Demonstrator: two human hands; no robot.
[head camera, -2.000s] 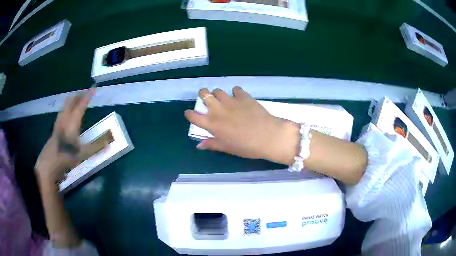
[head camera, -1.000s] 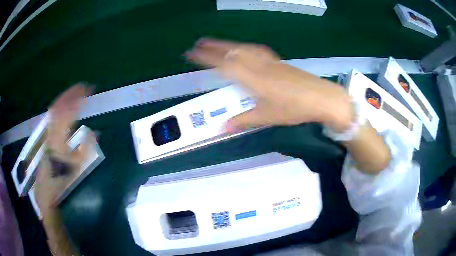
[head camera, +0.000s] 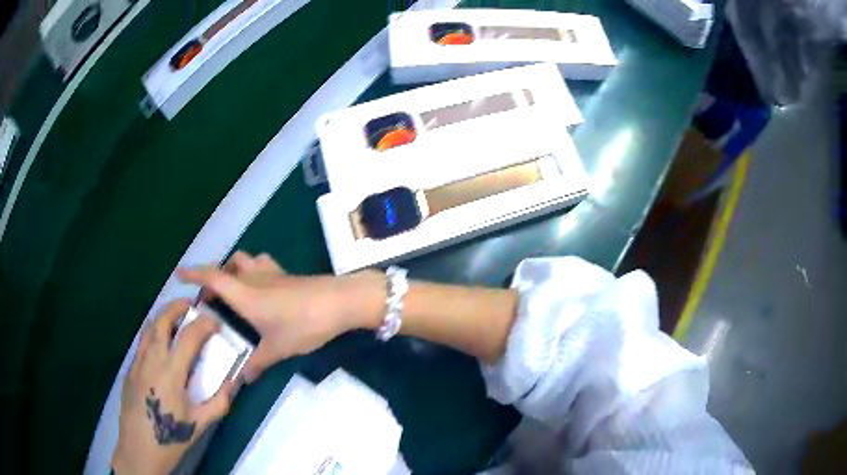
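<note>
My left hand (head camera: 167, 399), with a dark mark on its back, grips a small visible part of a white box (head camera: 215, 364) at the lower left. My right hand (head camera: 288, 306), with a pale bracelet, is closed around the other side of the same box. A dark strip shows between the hands; most of the box is hidden by fingers. A stack of white window cards (head camera: 320, 429) lies at the bottom, cut off by the edge. An open watch box (head camera: 464, 232) with a dark blue-lettered face and a tan strap lies beyond my right forearm.
Two boxes with orange-and-black faces (head camera: 339, 153) (head camera: 590, 69) lie beyond the open watch box. A pale rail (head camera: 209, 237) curves along the green belt, which carries another orange-face box (head camera: 204, 70). The bench edge and grey floor (head camera: 771, 306) are at right.
The view has swung right. My hands have come together on a white box. The carded box, earlier beneath my right hand, is not recognisable. The open watch box now shows beside the orange-face boxes.
</note>
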